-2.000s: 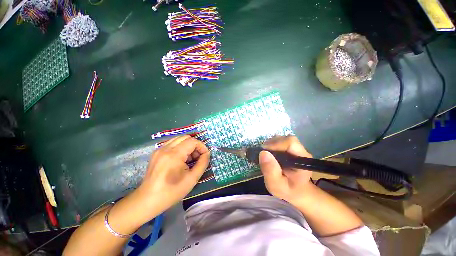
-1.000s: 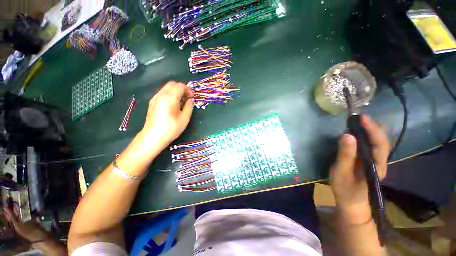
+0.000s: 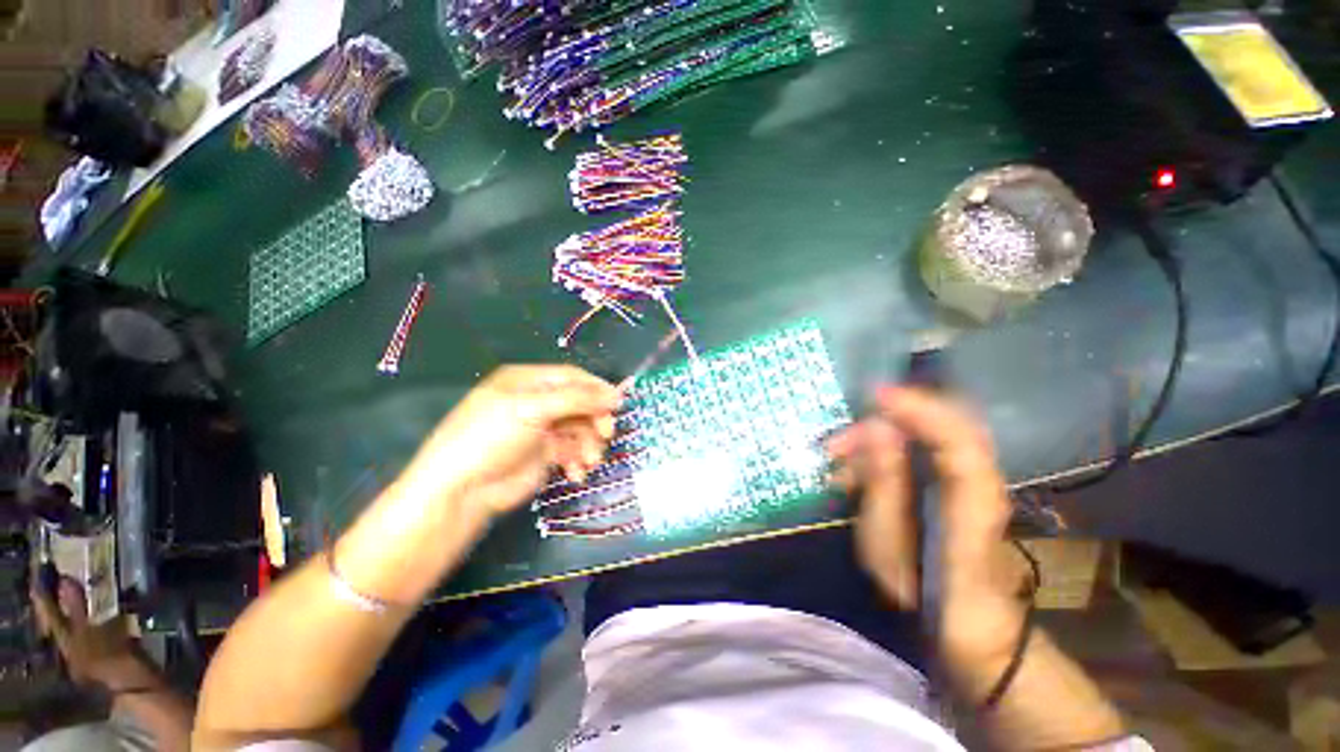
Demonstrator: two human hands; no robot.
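The green PCB panel (image 3: 757, 411) lies flat near the bench's front edge, with several connector leads (image 3: 588, 514) along its left side. My left hand (image 3: 537, 434) is over those leads, its fingertips closed on a single lead (image 3: 648, 362) that points up and right by the panel's upper left corner. My right hand (image 3: 941, 507) is blurred, right of the panel, and grips the soldering iron (image 3: 926, 514). The iron's tip is too blurred to make out. Two loose lead piles (image 3: 629, 174) lie beyond the panel, a few leads straying from the nearer one.
A tip-cleaning pot (image 3: 1007, 243) stands at right, near the black station (image 3: 1146, 132) with a red light and a yellow sponge (image 3: 1252, 71). Finished panels (image 3: 647, 59) lie at the far edge. A spare panel (image 3: 309, 272), single lead (image 3: 404, 323) and bundled leads (image 3: 391, 185) lie left. Another person's hand (image 3: 81, 632) shows.
My left hand has come back from the nearer lead pile towards the panel with a lead. My right hand has moved the iron from the cleaning pot to the panel's right side.
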